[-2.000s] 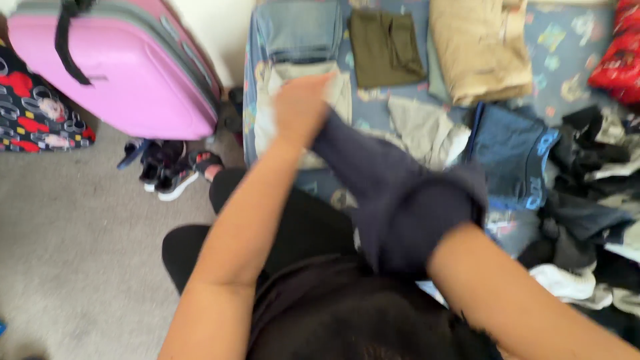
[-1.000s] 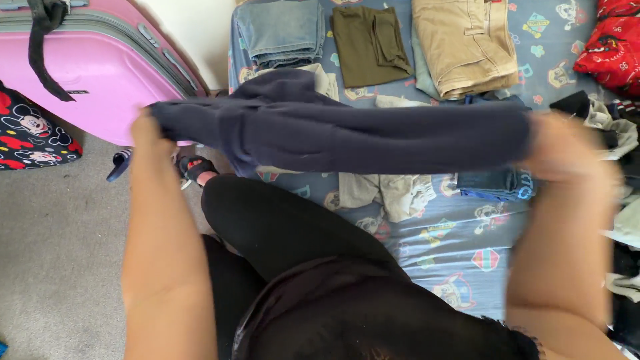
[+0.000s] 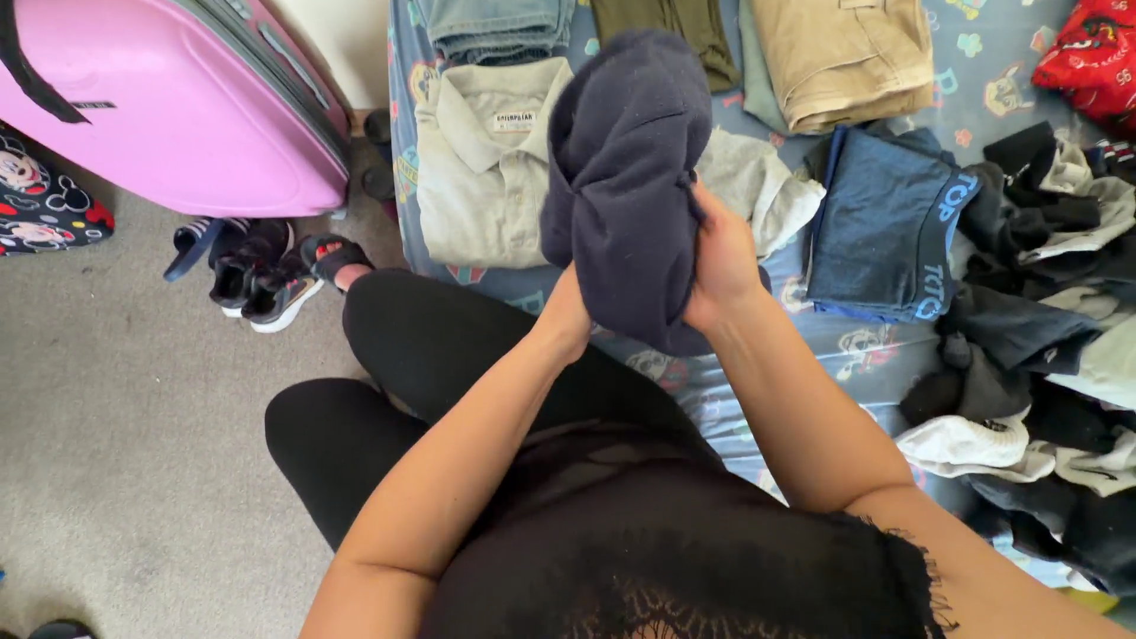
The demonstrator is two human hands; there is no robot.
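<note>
Both my hands hold a bunched dark navy garment [image 3: 635,195] above the bed, in front of my lap. My left hand [image 3: 566,311] grips its lower left side, with the fingers hidden behind the cloth. My right hand [image 3: 723,262] has hold of its right side. Left of the garment lies a folded light grey polo shirt [image 3: 484,195]; to the right are a crumpled pale grey garment [image 3: 763,191] and a stack of folded blue boxer briefs [image 3: 874,231].
Folded jeans [image 3: 497,27], olive trousers [image 3: 666,35] and tan trousers [image 3: 843,62] lie along the bed's far part. Loose dark and white clothes [image 3: 1029,355] heap at right. A pink suitcase [image 3: 195,106] and shoes [image 3: 266,275] are on the floor at left.
A second ago my hands were wide apart with the navy garment stretched between them; now they are close together and it is gathered into a bundle. The polo shirt is more fully exposed.
</note>
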